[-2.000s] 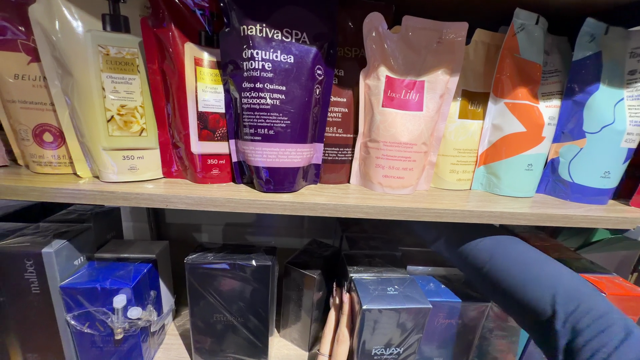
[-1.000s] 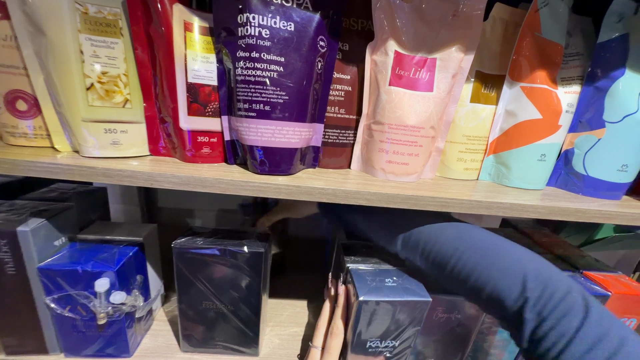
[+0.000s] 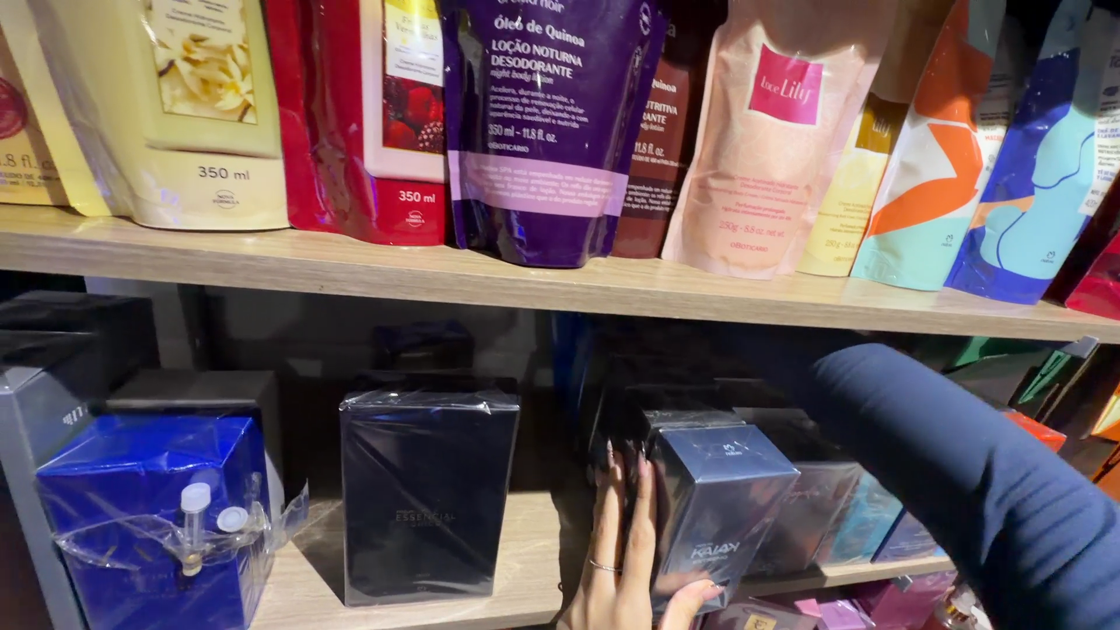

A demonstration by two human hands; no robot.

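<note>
My left hand (image 3: 626,542) is at the bottom centre, its long-nailed fingers along the left side of a blue-grey Kaiak box (image 3: 722,499) and its thumb on the box's lower front. A ring is on one finger. My right arm, in a dark blue sleeve (image 3: 954,472), reaches in from the right under the upper shelf. The right hand is hidden in the dark behind the boxes. Left of my left hand, across a dark gap, an Essencial box (image 3: 429,503) in clear film stands upright.
A blue box (image 3: 157,516) with small vials under clear wrap stands at the lower left. Overhead, the upper shelf's wooden edge (image 3: 525,284) carries lotion pouches, including a purple one (image 3: 538,131) and a pink one (image 3: 761,149). More boxes (image 3: 801,507) stand beside the Kaiak box.
The dark box that stood just left of my left hand two seconds ago is gone from there. My right arm reached further left one second ago, with its hand dimly visible. The view is closer.
</note>
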